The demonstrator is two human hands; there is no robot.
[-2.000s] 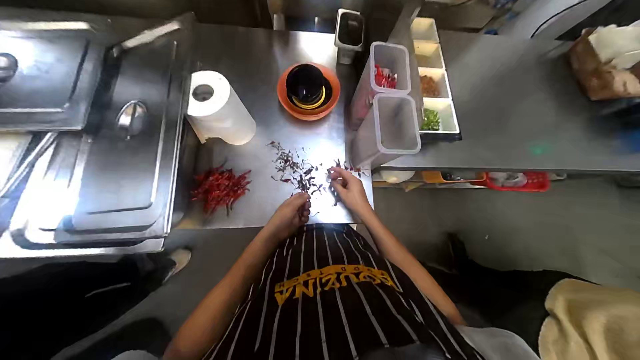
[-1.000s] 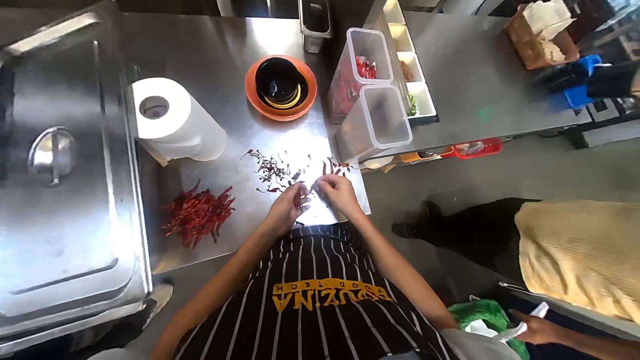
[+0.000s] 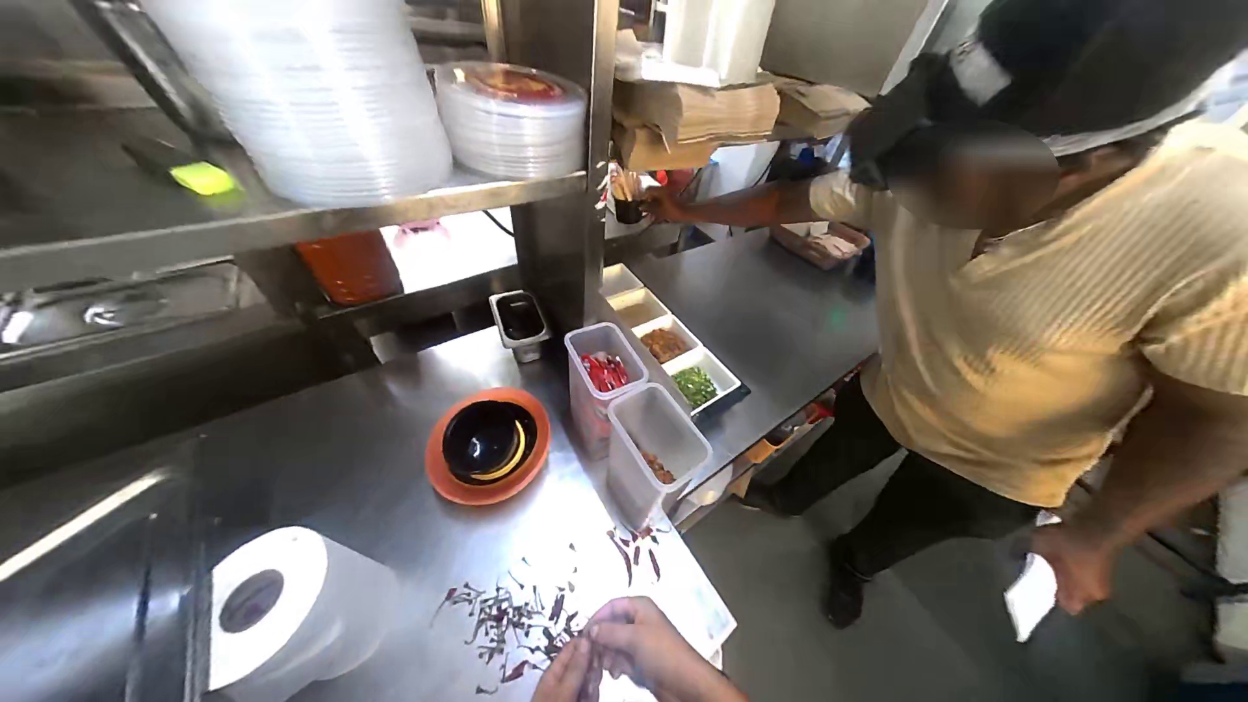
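My left hand (image 3: 567, 673) and my right hand (image 3: 643, 643) meet fingertip to fingertip at the bottom of the view, low over the steel counter (image 3: 390, 429). Whatever is between the fingers is hidden or too small to make out. Dark dried chili stems and pieces (image 3: 507, 619) lie scattered just left of and beyond the hands. A few dried red chilies (image 3: 639, 554) lie beyond my right hand, by a clear plastic container (image 3: 658, 439) with some brown bits inside. Another clear container (image 3: 604, 372) holds red chilies.
A black bowl (image 3: 483, 439) rests in an orange bowl (image 3: 436, 463). Left stands a large paper roll (image 3: 351, 604). Divided tubs (image 3: 694, 385) hold chopped greens and brown food. A shelf (image 3: 390, 207) with stacked plastic lids crosses above. At the right stands a person (image 3: 1004, 351), one arm reaching towards a small cup.
The view has swung upward, bringing in the shelf and the person at the right. My hands remain close together over the counter by the chili pieces.
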